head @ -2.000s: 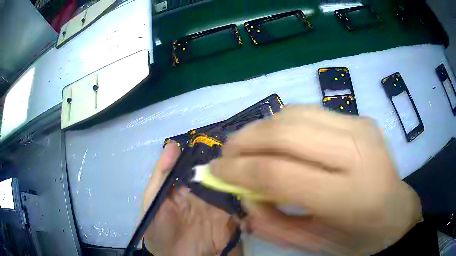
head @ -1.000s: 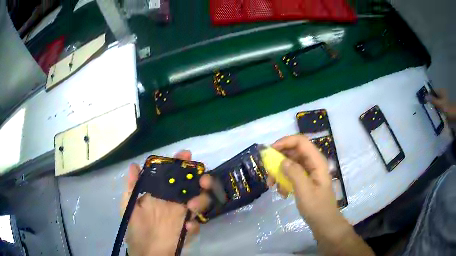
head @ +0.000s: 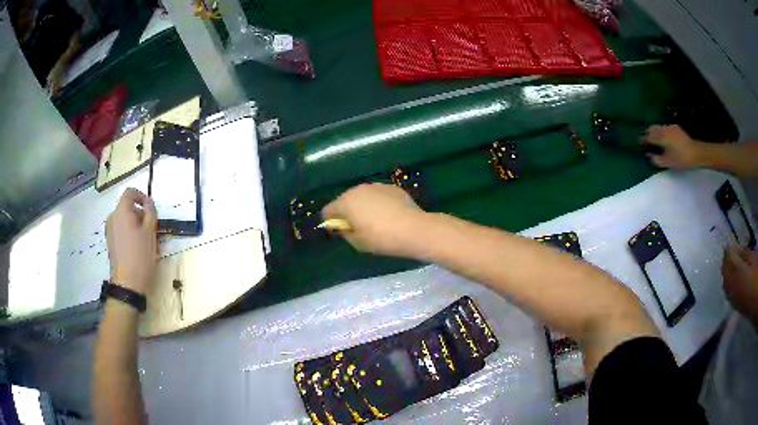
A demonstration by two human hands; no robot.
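Note:
My left hand (head: 133,232), with a dark wristband, is at the left edge of a black phone frame (head: 174,178) lying on the white side surface; its fingertips touch or nearly touch the frame, and I cannot tell if they grip it. My right hand (head: 374,220) is over the green belt, closed around a yellow-handled tool (head: 335,224). It is beside a black frame on the belt (head: 306,217), partly hidden by the hand. A stack of overlapping black frames (head: 399,369) lies on the white sheet below my right arm.
Cream guide plates (head: 208,278) flank the side surface. More frames lie on the green belt (head: 366,295) and on the white sheet (head: 274,332) at right. A red mesh tray (head: 499,41) and a clear bag (head: 270,50) are at the far side. Another person's hands (head: 686,149) are at right.
The left hand has moved from the near sheet to the side surface at left, where a frame now lies. The right hand with the tool has moved from the stack to the belt.

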